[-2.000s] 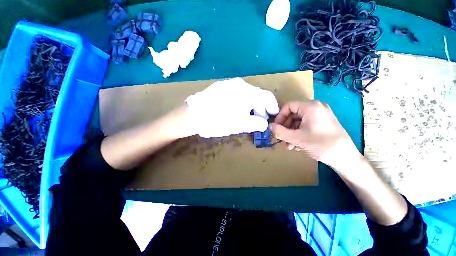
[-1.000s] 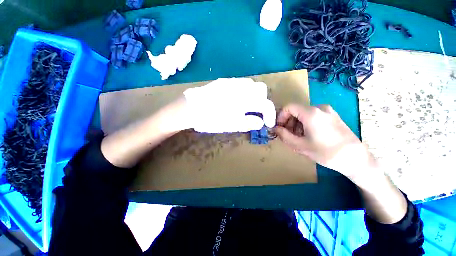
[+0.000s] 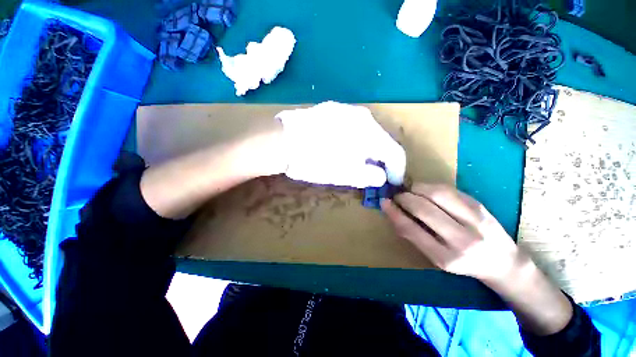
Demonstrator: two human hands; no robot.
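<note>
A small blue-grey moulded plastic piece (image 3: 372,198) is over the right part of the tan cardboard work pad (image 3: 307,240), partly hidden by the fingers. My left hand (image 3: 342,146), in a white glove, grips the piece from above and the left. My right hand (image 3: 450,226), bare, touches the piece from the right with its fingertips. A dark strip seems to lie between the fingertips, but it is too small and covered to tell for sure. More blue-grey pieces (image 3: 187,35) are piled at the upper left. A tangled heap of black straps (image 3: 498,63) lies at the upper right.
A blue plastic bin (image 3: 104,104) full of black strips stands at the left. A crumpled white tissue (image 3: 259,60) and a white bottle (image 3: 416,17) lie beyond the pad. A paler specked board (image 3: 582,195) is at the right, with a dark scrap (image 3: 589,63) behind it.
The view has shifted a little. My right hand has come in closer to the piece, its fingers now flatter and lower against it. My left hand still grips the piece.
</note>
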